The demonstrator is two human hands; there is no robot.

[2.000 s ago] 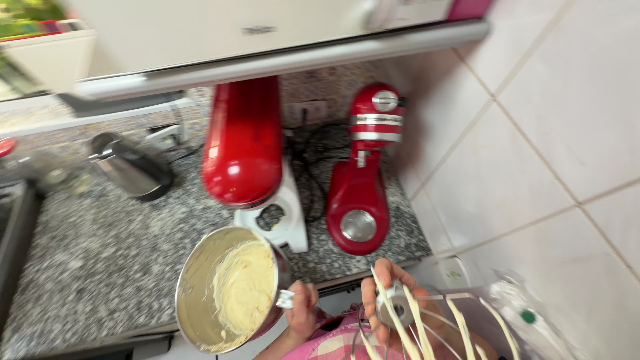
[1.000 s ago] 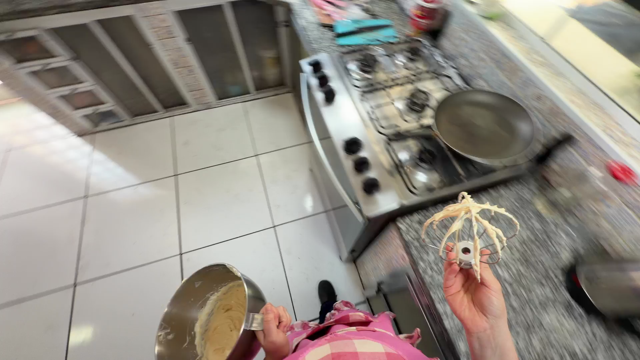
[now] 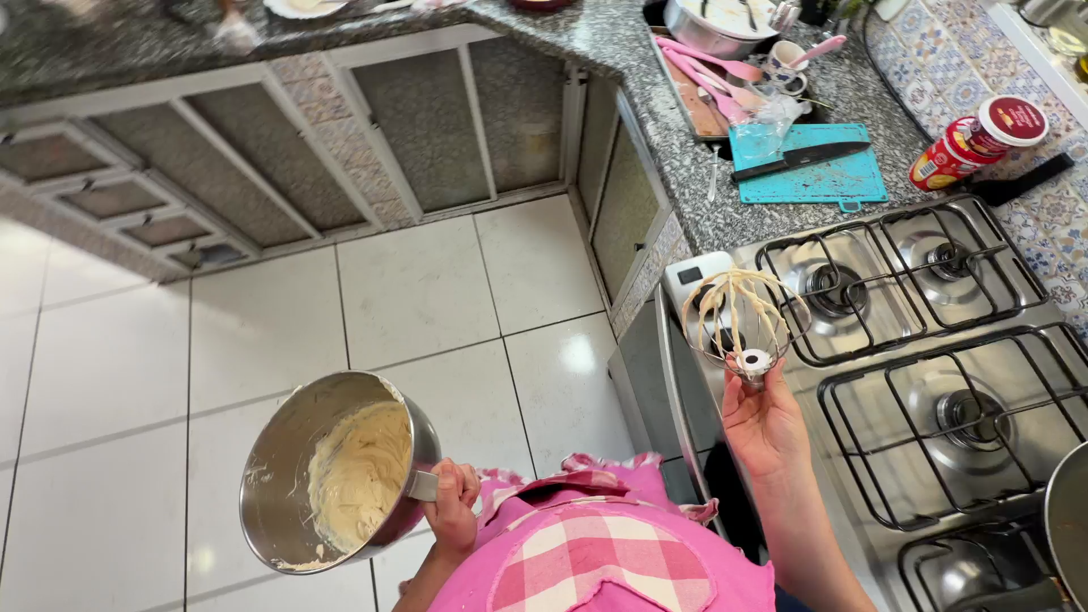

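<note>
My left hand (image 3: 453, 507) grips the handle of a steel mixer bowl (image 3: 280, 476), which is tilted and shows pale, creamy batter (image 3: 361, 476) inside. At the edge of the stove, my right hand (image 3: 765, 416) holds a wire whisk attachment (image 3: 744, 319) by its hub, wires upward. Batter coats the wires. Both things are in the air, the bowl over the floor and the whisk over the stove's front corner.
A gas stove (image 3: 850, 391) stands at right, with part of a frying pan (image 3: 1071, 518) on it. Beyond it are a turquoise cutting board (image 3: 816, 183), a black knife (image 3: 803, 159), red containers (image 3: 956, 153) and pink utensils (image 3: 714, 81). Cabinets (image 3: 459, 119) line the far side.
The view has swung from the two red mixers past the stove to the far counter and cabinets. Both hands still hold the bowl and the whisk.
</note>
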